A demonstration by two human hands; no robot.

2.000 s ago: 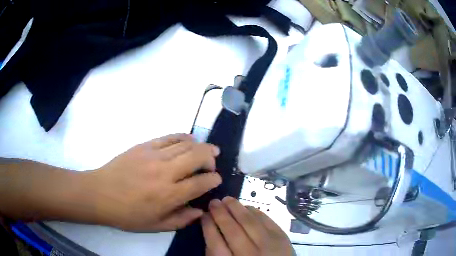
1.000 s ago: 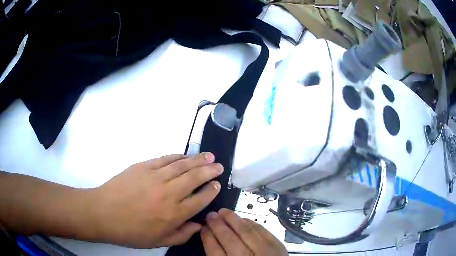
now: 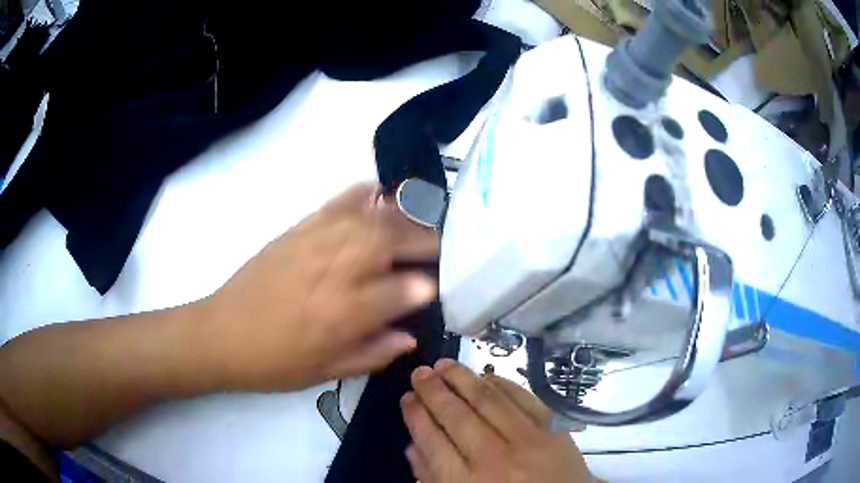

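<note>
A long black fabric strip (image 3: 377, 429) runs from the near edge, beside the white sewing machine head (image 3: 528, 189), up past the grey oval-ended attachment (image 3: 421, 202), where it bends to the right. My left hand (image 3: 321, 283) lies over the strip with its fingers spread and blurred, just below the attachment. My right hand (image 3: 481, 424) rests its fingertips on the strip's right edge, near the needle plate (image 3: 486, 354). The needle and presser foot are hidden by the head and my fingers. Whether either hand grips the cloth does not show.
A heap of black cut pieces (image 3: 189, 104) covers the far left, with one pointed end hanging toward me. Tan pieces (image 3: 792, 71) lie behind the machine. A curved metal guard (image 3: 702, 330) and a grey round fitting (image 3: 651, 57) stick out from the head.
My left hand has moved away from me along the strip, toward the attachment. The strip beyond the attachment now bulges left in a bend. My right hand has shifted slightly right in view.
</note>
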